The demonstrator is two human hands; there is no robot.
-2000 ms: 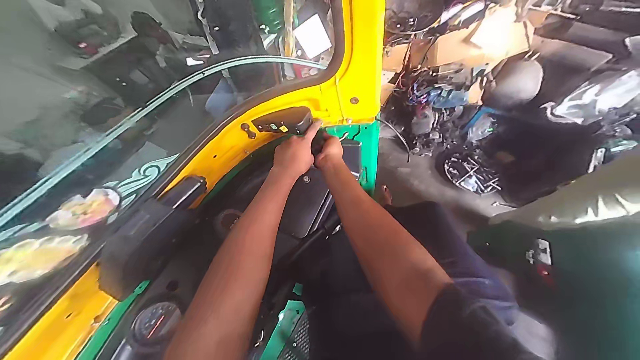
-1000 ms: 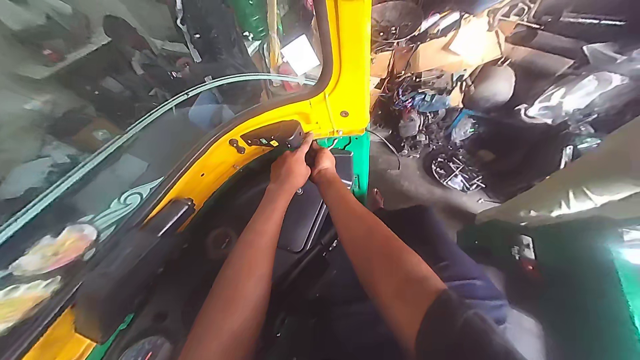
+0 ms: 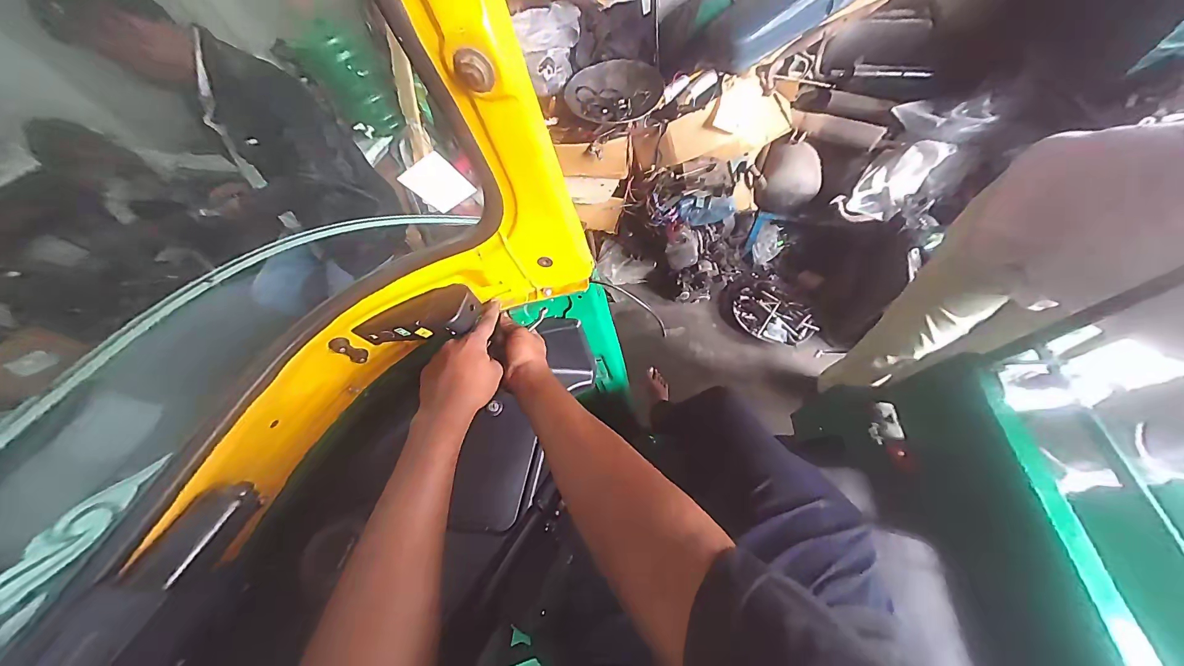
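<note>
My left hand is at the right end of a black switch panel, with its index finger stretched up against the lower edge of the yellow windscreen frame. Close beside it, my right hand has its fingers curled near a dark part at the corner where the yellow frame meets a green body panel. What lies between the fingers of both hands is too hidden to tell. Below the hands is a black glovebox lid with a round lock.
The windscreen glass is on the left. On the floor at the right stand a round tray of metal parts, cardboard boxes and a dark pan. A person's light trousers show at the upper right.
The view has shifted, with the person in light trousers now showing more at the right. Both hands stay close together at the same corner of the frame.
</note>
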